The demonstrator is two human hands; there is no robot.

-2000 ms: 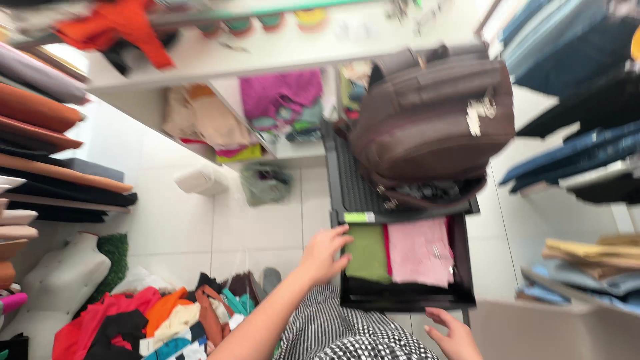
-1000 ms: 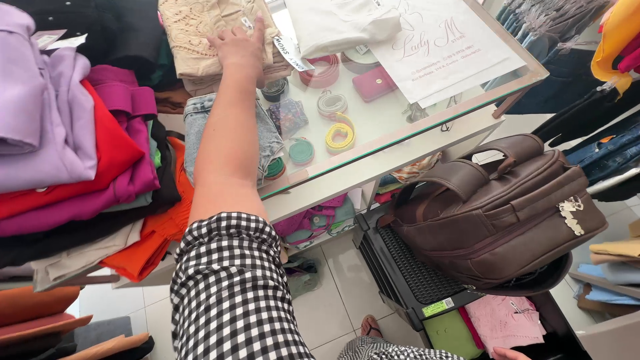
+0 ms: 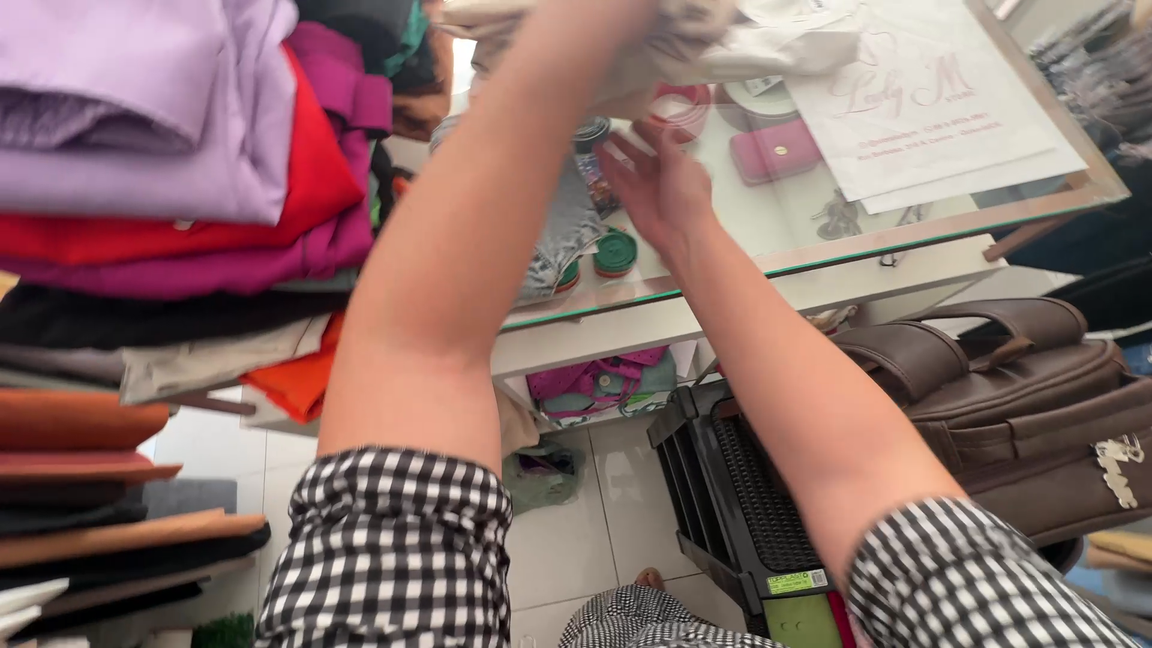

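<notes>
My left hand (image 3: 621, 13) is at the top edge, blurred and partly cut off, at a bunch of beige folded garments (image 3: 693, 45); its fingers cannot be made out. My right hand (image 3: 661, 180) is below the garments, over the glass-topped display counter (image 3: 774, 234), fingers spread and holding nothing that shows. Folded denim (image 3: 562, 225) lies just left of my right hand. Near it are a green round roll (image 3: 616, 252), a red roll (image 3: 677, 108) and a magenta purse (image 3: 776, 153). A white printed bag (image 3: 936, 117) lies flat at the right.
Stacked folded clothes (image 3: 135, 180) rise at the left, with more clothes (image 3: 108, 504) on a lower rack. A brown backpack (image 3: 1035, 423) rests on a black plastic shelf unit (image 3: 765, 486) at the lower right. A translucent bag (image 3: 544, 477) lies on the tiled floor.
My right hand has come up over the counter. The beige garments, stacked under my left hand a second ago, now look bunched and shifted right. Two seconds ago both hands were low, by the black shelf unit.
</notes>
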